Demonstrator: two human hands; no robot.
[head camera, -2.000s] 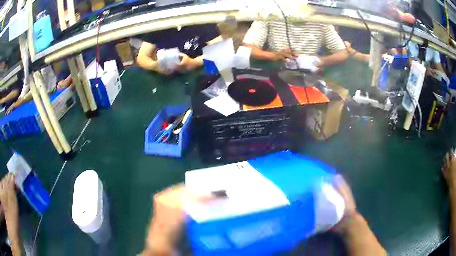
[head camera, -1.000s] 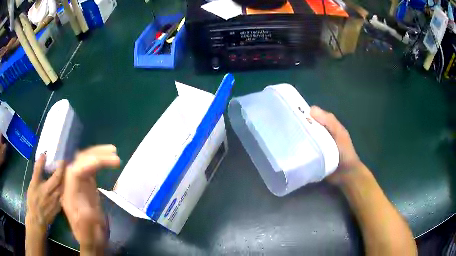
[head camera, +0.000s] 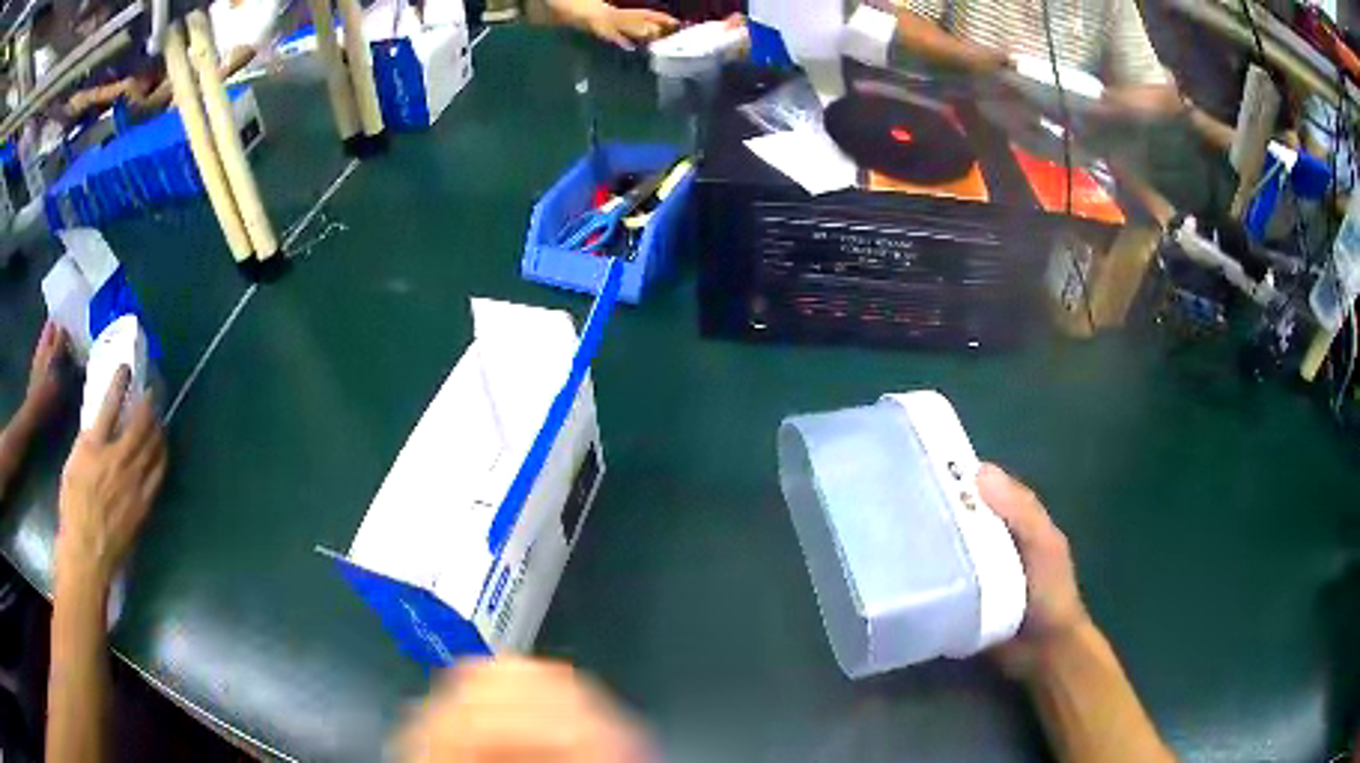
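My right hand (head camera: 1044, 574) grips the white cover (head camera: 962, 522) of a housing from its right side. The frosted translucent tub (head camera: 873, 537) is joined to the cover and faces left; two small dark marks show on the cover. My left hand (head camera: 522, 716) is blurred and cut off by the bottom edge, just below the carton; its fingers cannot be made out. The open blue and white carton (head camera: 545, 544) lies left of the housing with its flaps spread, and its visible inside is white.
A blue tool bin (head camera: 612, 224) and a black unit with a disc on top (head camera: 880, 268) stand at the back. At the left, another person's hands hold a white unit (head camera: 117, 358) by a carton. Wooden posts (head camera: 224, 142) stand at the upper left. Other people sit behind.
The closed carton held in both hands earlier now lies open, and the housing is in my right hand. Since one second ago, my left hand has moved to the bottom edge. The neighbour's hand has taken the white unit.
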